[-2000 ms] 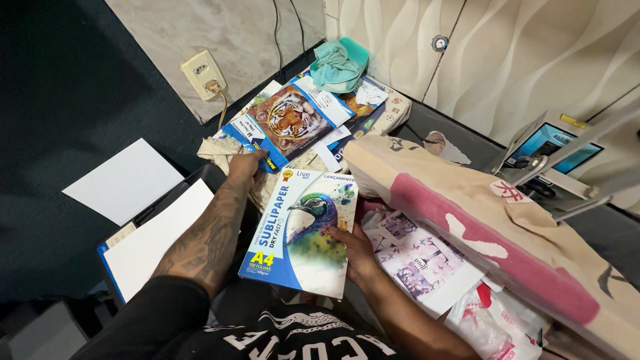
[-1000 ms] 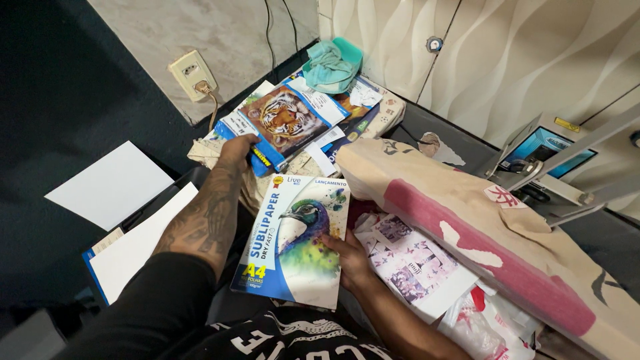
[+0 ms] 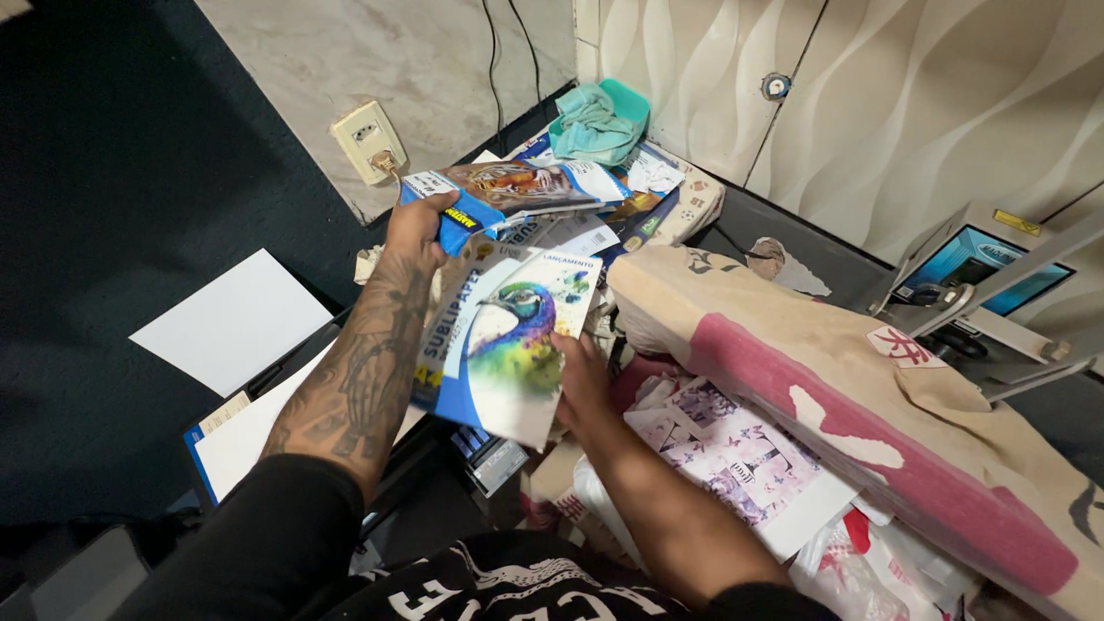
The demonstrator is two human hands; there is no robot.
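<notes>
My left hand (image 3: 423, 226) grips the near left end of a paper pack with a tiger picture (image 3: 517, 183), whose near side is raised off the pile. In my right hand (image 3: 586, 375) is a Sublipaper A4 paper pack with a peacock picture (image 3: 517, 345), held tilted by its right edge in front of my body. Its upper edge is close below the tiger pack; whether they touch I cannot tell. Under the tiger pack lie more printed packs and papers (image 3: 578, 235). A teal container (image 3: 630, 102) with a light teal cloth (image 3: 591, 125) stands behind the tiger pack.
White sheets (image 3: 231, 321) lie at the left. A wall socket (image 3: 369, 142) has a plug in it. At the right are a beige and pink fabric-covered object (image 3: 828, 397), butterfly-printed sheets (image 3: 742, 457), a plastic bag (image 3: 849, 561) and a metal-framed device with a blue panel (image 3: 983, 267).
My left hand has lifted the near side of the tiger pack, which lay flatter on the pile before. The peacock pack in my right hand has moved and tilted.
</notes>
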